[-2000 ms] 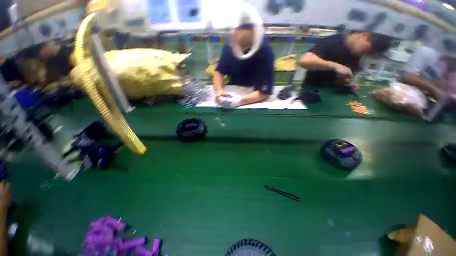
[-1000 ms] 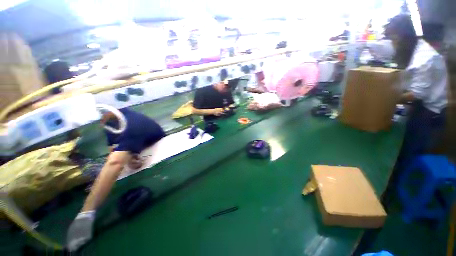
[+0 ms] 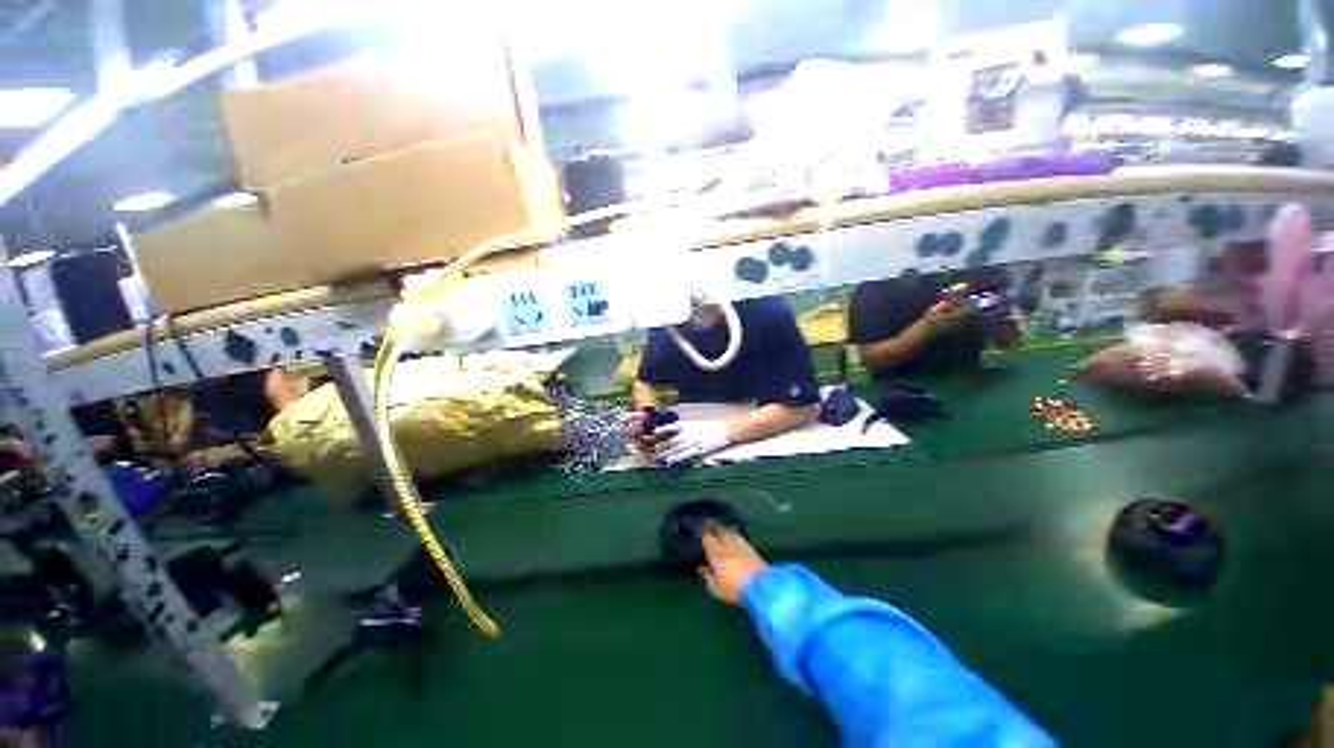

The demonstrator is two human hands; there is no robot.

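My right hand (image 3: 727,564), bare below a blue sleeve, reaches in from the lower right. Its fingers lie over the near right part of a round black housing (image 3: 682,535) and seem to grip its edge. The housing is on the green belt, and the hand hides part of it. My left hand is not in view. Another round black housing (image 3: 1163,551) with a small purple part in its centre lies at the right.
A yellow cable (image 3: 410,504) hangs from the overhead power strip (image 3: 563,310). A slanted perforated metal post (image 3: 139,585) and dark parts (image 3: 220,592) stand at left. Workers (image 3: 727,373) sit opposite, beside a yellow sack (image 3: 424,424). Purple items (image 3: 32,694) lie at the lower left edge.
The view has swung back left and tilted up from the right-hand side. My right arm has come in and its hand has reached the black housing. The worker opposite has drawn back the outstretched arm.
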